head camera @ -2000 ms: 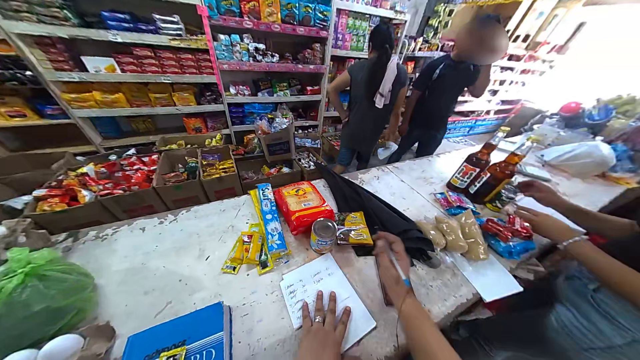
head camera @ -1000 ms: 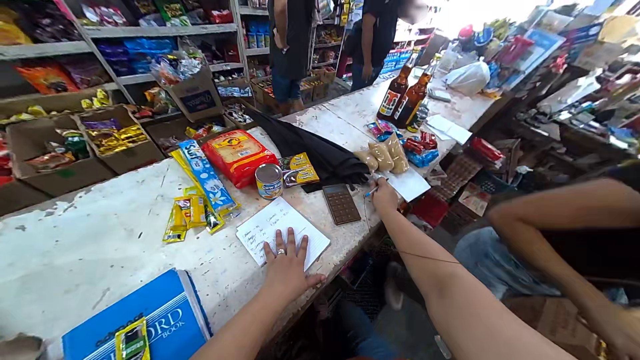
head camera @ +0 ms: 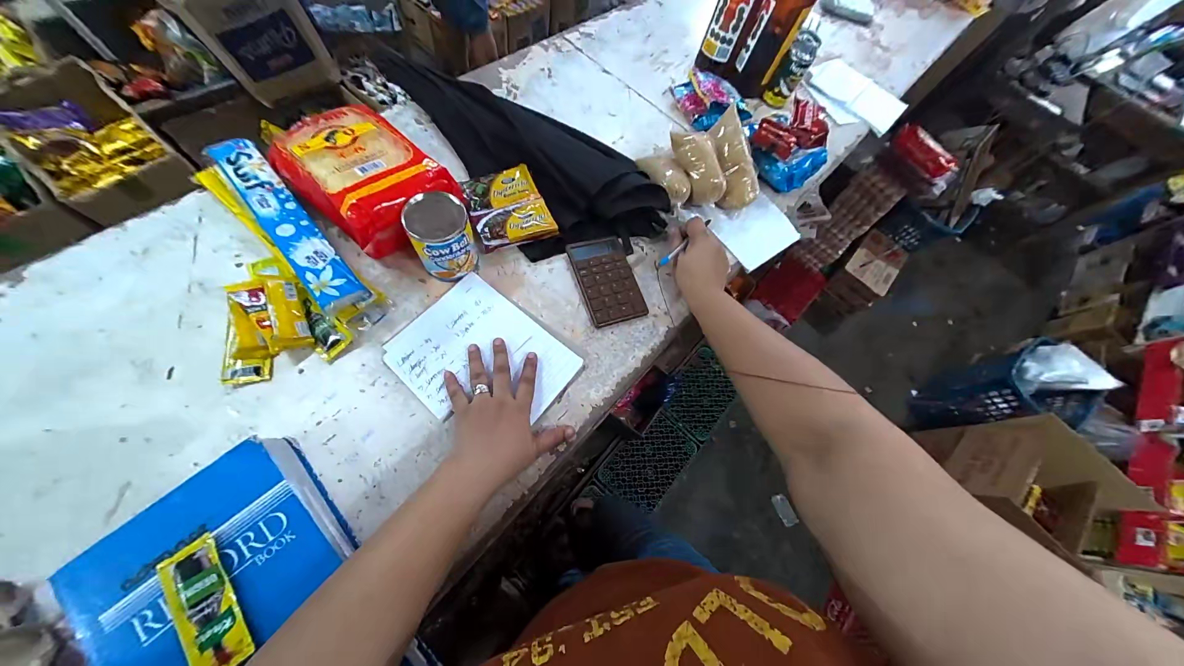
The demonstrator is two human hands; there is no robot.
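Observation:
My left hand (head camera: 495,412) lies flat, fingers spread, on a small paper pad (head camera: 481,342) with handwriting. My right hand (head camera: 698,259) holds a blue pen (head camera: 673,252) at the counter's edge, beside a white sheet (head camera: 758,231). Between my hands is a brown calculator (head camera: 607,283). Behind the pad stands a tin can (head camera: 440,237), next to yellow seasoning packets (head camera: 511,205) and a red noodle pack (head camera: 363,176). A blue detergent sachet strip (head camera: 291,227) and yellow sachets (head camera: 264,324) lie left of these. A folded black umbrella (head camera: 555,148) points away from me.
Bags of brown powder (head camera: 708,169), blue and red packets (head camera: 791,148) and brown bottles (head camera: 754,42) stand farther right. A blue record book (head camera: 203,555) bearing a yellow sachet (head camera: 205,601) is near left. Cartons (head camera: 1027,472) and a blue basket (head camera: 980,388) sit on the floor at right.
My right hand with the pen has moved right, from beside the can and seasoning packets to the white sheet's edge; the calculator has come into plain view. The view has tilted down.

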